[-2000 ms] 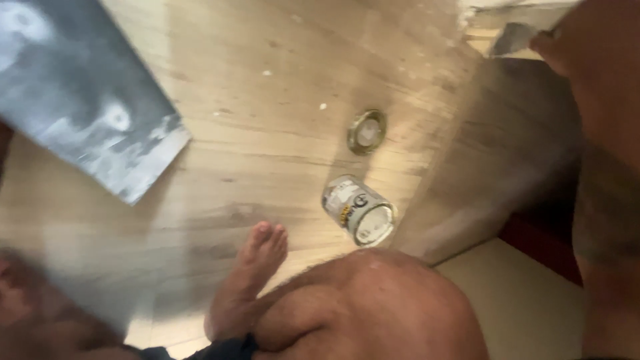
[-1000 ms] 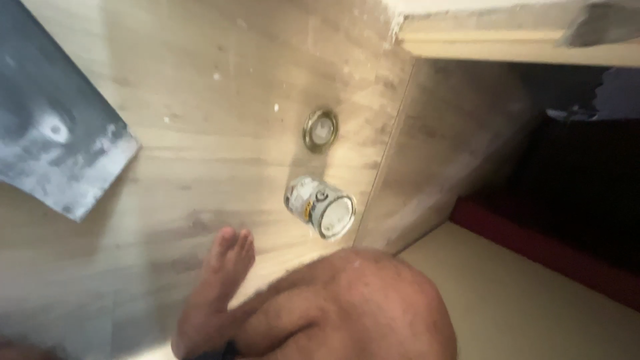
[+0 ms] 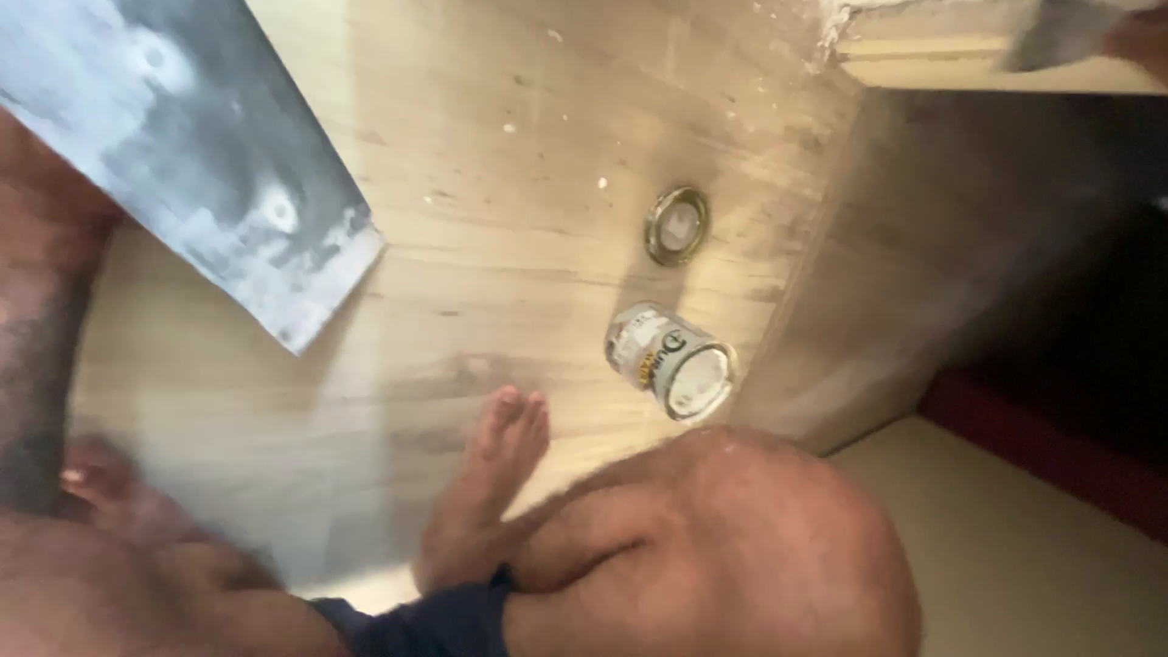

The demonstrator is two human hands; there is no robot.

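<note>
At the left edge, my left hand (image 3: pixel 50 173) is partly hidden behind a long grey board (image 3: pixel 214 137) with whitish smears, which it holds above the floor. My right hand (image 3: pixel 1136 41) shows only as blurred fingers at the top right corner. They grip a flat grey blade (image 3: pixel 1058 36), like a putty knife, beside the pale edge of a wall or frame. A labelled metal can (image 3: pixel 650 347) is on the wood-look floor near my knee, its whitish round end toward the lower right. A round metal lid (image 3: pixel 677 226) lies just above it in view.
My bent knee (image 3: pixel 785 511) and bare foot (image 3: pixel 506 433) are close to the can. White specks dot the wood-look floor (image 3: pixel 511 246). A pale ledge (image 3: pixel 949 64) crosses the top right, above a dark recess edged by a dark red strip (image 3: pixel 1031 456).
The view has swung about. The blade has stayed near the pale ledge at the top right. The can and lid have not plainly moved on the floor.
</note>
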